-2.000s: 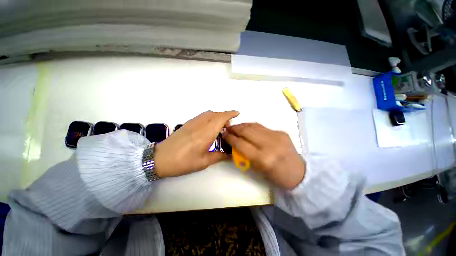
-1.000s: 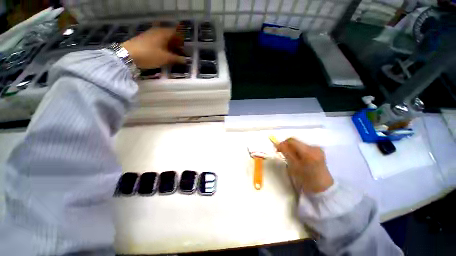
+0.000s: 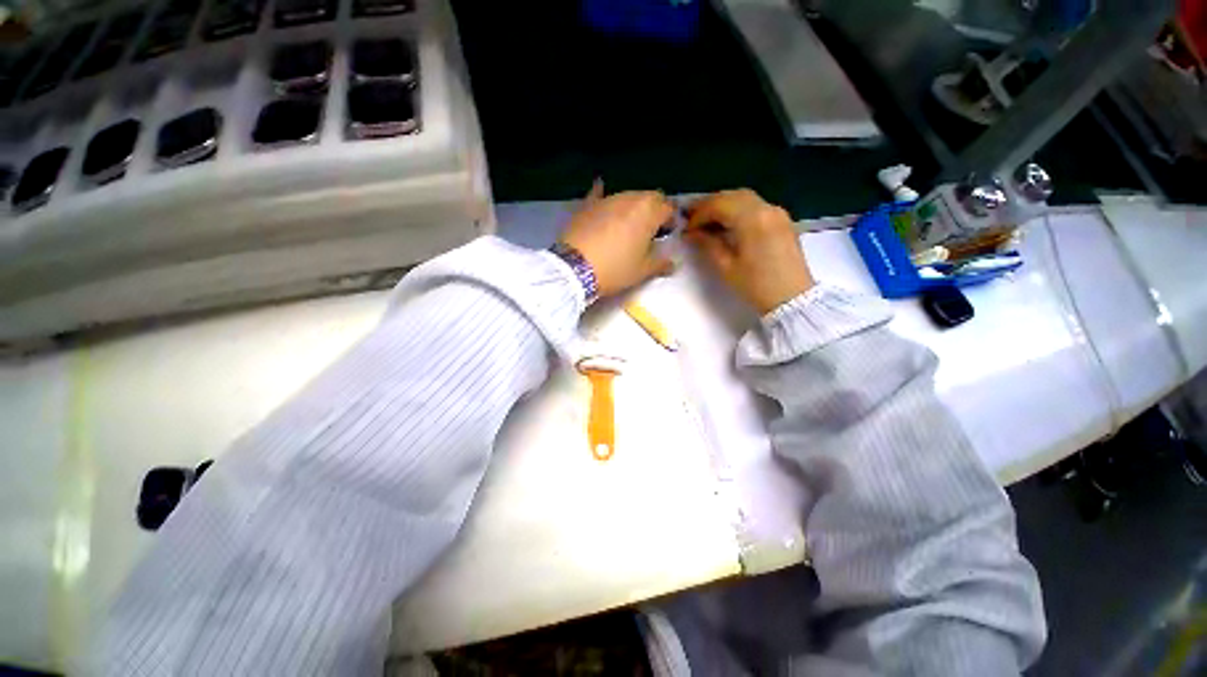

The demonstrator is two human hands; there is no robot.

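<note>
My left hand [image 3: 620, 241] is at the back of the bench, fingers curled around a small dark thing [image 3: 665, 229], which looks like a smartwatch mostly hidden by the fingers. My right hand [image 3: 752, 249] is just right of it, fingertips pinched close to the dark thing; whether they hold anything is hidden. The orange scraper [image 3: 601, 415] lies nearer me, its pale head towards the back. The small yellow tool [image 3: 651, 325] lies between scraper and hands. A smartwatch [image 3: 163, 496] lies at the left; my left sleeve covers most of another beside it.
The white foam tray stack [image 3: 331, 218], with dark watches in its pockets, stands at the back left. A blue holder box [image 3: 884, 251] with bottles and sticks stands at the right, a small black object [image 3: 948, 307] before it. Yellowish tape [image 3: 69, 463] marks the left of the bench.
My left hand has come from the tray pockets to the bench's back. My right hand has let go of the yellow tool and moved beside my left. The view has shifted; my sleeve covers most row watches.
</note>
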